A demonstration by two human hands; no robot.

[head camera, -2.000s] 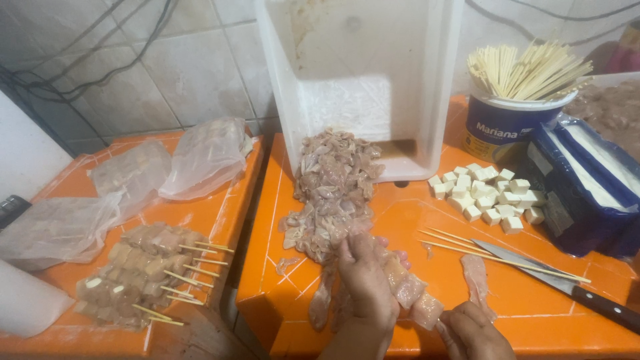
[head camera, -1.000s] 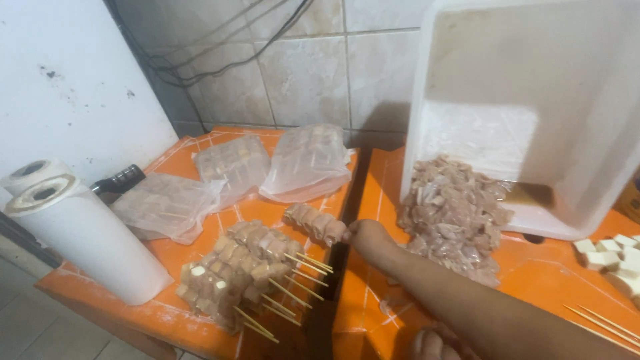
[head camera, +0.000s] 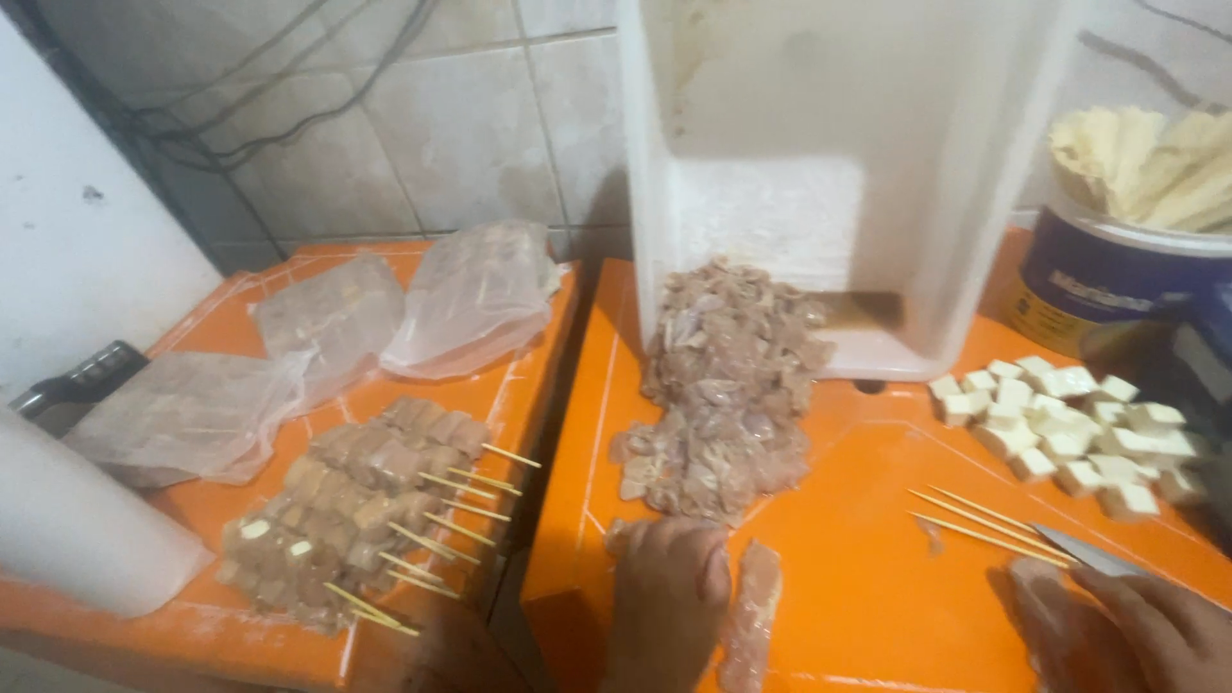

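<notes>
My left hand (head camera: 671,587) touches the near edge of a pile of raw meat pieces (head camera: 722,385); whether its fingers grip a piece is hidden. Just right of it a strip of raw meat (head camera: 751,616) lies on the orange table. At the lower right, my right hand (head camera: 1145,616) is on another meat strip (head camera: 1044,602), beside the blade of a knife (head camera: 1092,555) and a few bare wooden skewers (head camera: 982,525); its grip is unclear. White cheese-like cubes (head camera: 1059,414) sit above them. Skewered meat (head camera: 356,491) is stacked on the left table, sticks pointing right.
A white plastic tub (head camera: 789,221) stands tilted against the tiled wall behind the meat. A blue bucket (head camera: 1088,279) of wooden sticks is at the right. Wrapped packs (head camera: 472,298) and a white roll (head camera: 87,520) are on the left table. A dark gap (head camera: 539,452) separates the tables.
A loaded skewer held over the left table one second ago is out of my hand, and the stack there looks fuller. My hands are over the right table. The view has swung left, then partly back.
</notes>
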